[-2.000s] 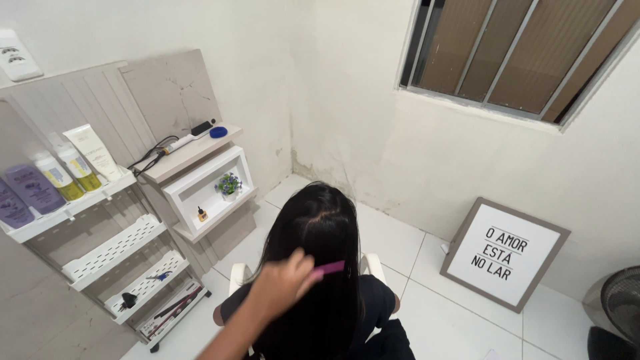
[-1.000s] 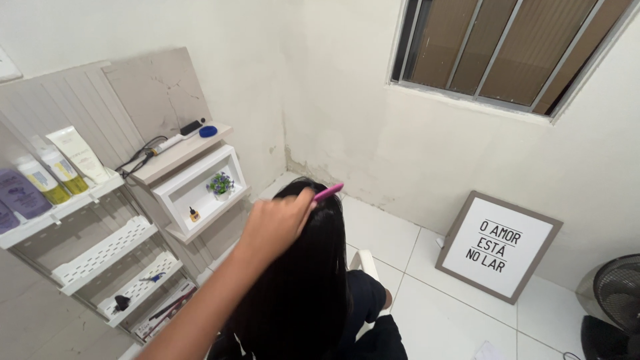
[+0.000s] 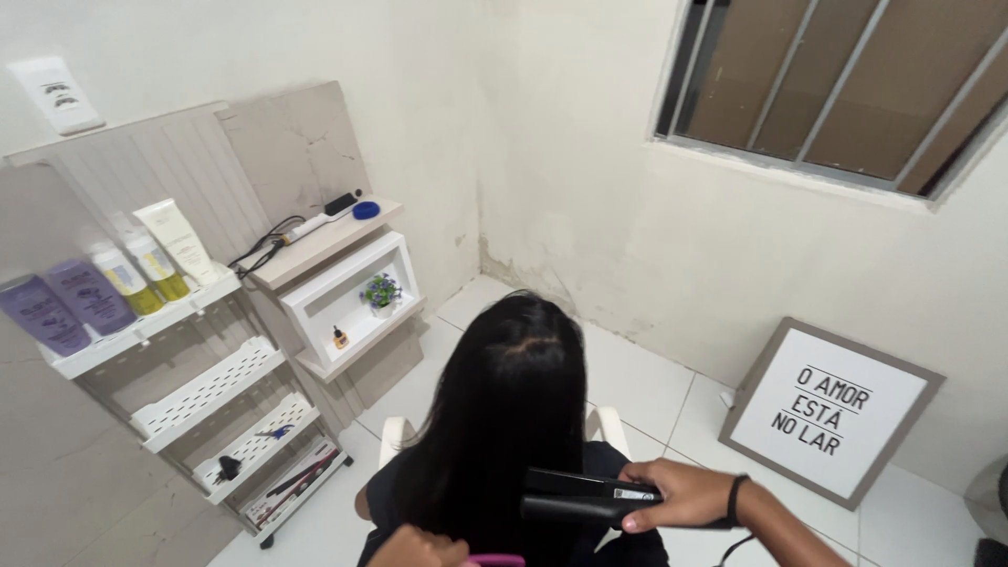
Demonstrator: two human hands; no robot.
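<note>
A seated person's long, straight black hair [image 3: 504, 394] hangs down the back of a white chair [image 3: 605, 429]. My right hand [image 3: 681, 494] grips a black hair straightener [image 3: 587, 498] by its handle, its plates pointing left across the lower hair. The two plates look parted, and whether hair lies between them cannot be made out. At the bottom edge, left of the hair's middle, my left hand [image 3: 421, 549] holds a pink comb [image 3: 496, 560], mostly cut off by the frame. A black band circles my right wrist.
On the left, a white rolling cart [image 3: 209, 386] carries bottles and tools. Beside it a wall shelf [image 3: 315, 252] holds corded styling tools. A framed sign [image 3: 827, 413] leans against the right wall, below a window [image 3: 827, 87]. Part of a fan [image 3: 988, 500] shows at the right edge.
The pink comb has gone from the top of the head down to the bottom edge. My right hand has come into view from the right with the black straightener.
</note>
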